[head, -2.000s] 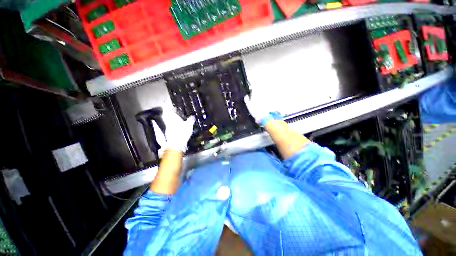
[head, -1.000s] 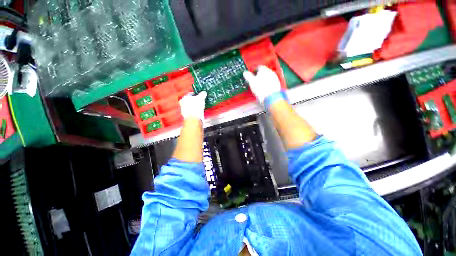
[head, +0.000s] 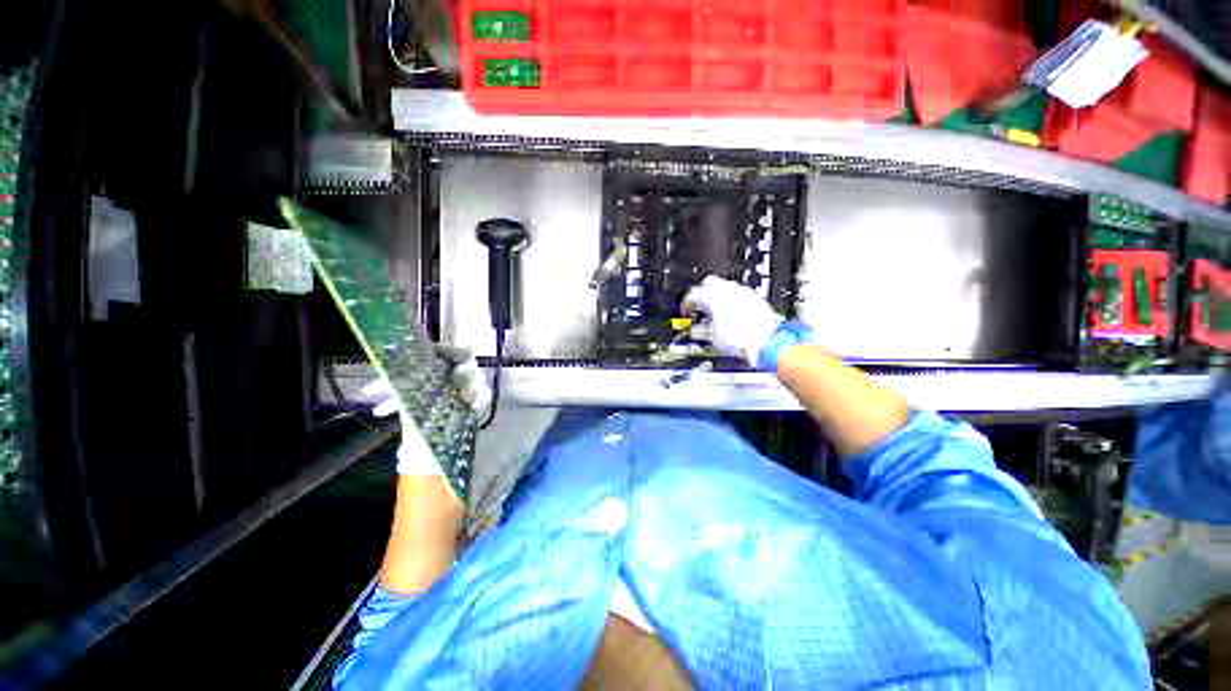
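My left hand (head: 469, 383), in a white glove, holds a large green circuit board (head: 385, 324) tilted on edge, left of the conveyor. The board hides part of the hand. A black carrier (head: 706, 230) with many cut-outs lies on the conveyor in front of me. My right hand (head: 733, 319), also gloved, is over the carrier's near part, its fingertips by a small yellow clip (head: 680, 327). Whether the fingers grip anything cannot be told.
A black scanner (head: 501, 257) with a cable lies left of the carrier. A red compartment tray (head: 675, 61) with small green boards sits beyond the metal rail (head: 945, 149). Red-topped carriers (head: 1129, 290) stand at the right. Another person's blue sleeve (head: 1183, 452) shows at the right edge.
The green board was lifted off the red tray and moved to the left in my left hand. My right hand let go of it and came back to the carrier.
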